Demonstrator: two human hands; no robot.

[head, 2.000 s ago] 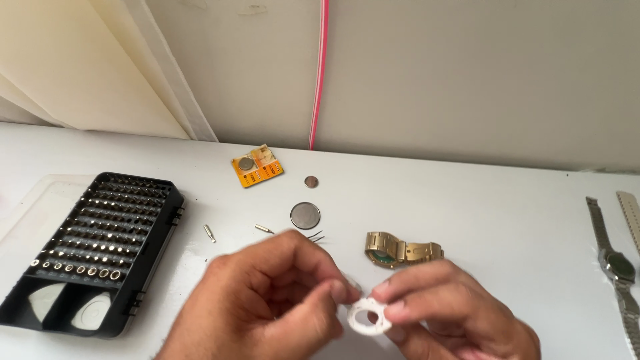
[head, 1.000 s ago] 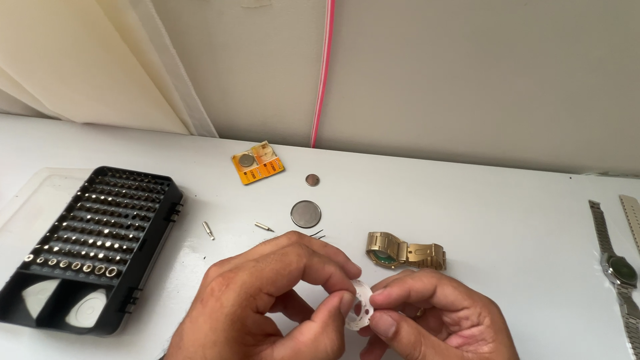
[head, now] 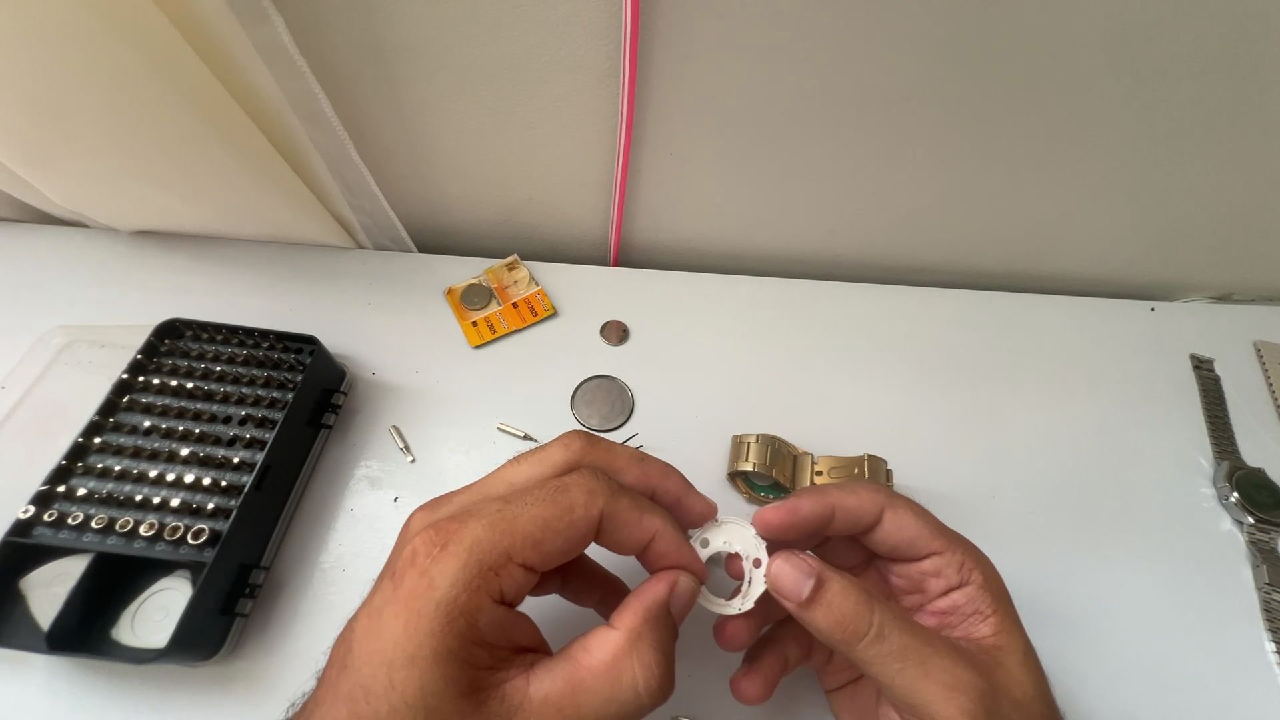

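Note:
A white plastic ring [head: 742, 598], probably a watch movement holder, is held upright between both hands near the bottom centre. The thumb and fingers of my left hand [head: 540, 570] grip its left edge. At its right edge, my right hand [head: 870, 600] pinches it with thumb and forefinger. Just beyond the right hand lies a gold-coloured wristwatch case and bracelet [head: 765, 460], with green showing inside the case. A round metal watch case back [head: 602, 403] lies beyond the left hand, with a small button cell [head: 615, 333] behind it. Thin dark pieces by the left fingers are partly hidden.
A black screwdriver bit case [head: 250, 500] stands open at left. Two loose bits, one silver [head: 401, 443] and one pointed [head: 516, 432], lie beside it. An orange coin-cell blister pack [head: 500, 312] lies farther back. A silver wristwatch [head: 1245, 490] is at far right.
The white ring has been turned in my fingers; its face with the holes now shows more fully than a second ago. Both hands still hold it. The things on the table have not moved.

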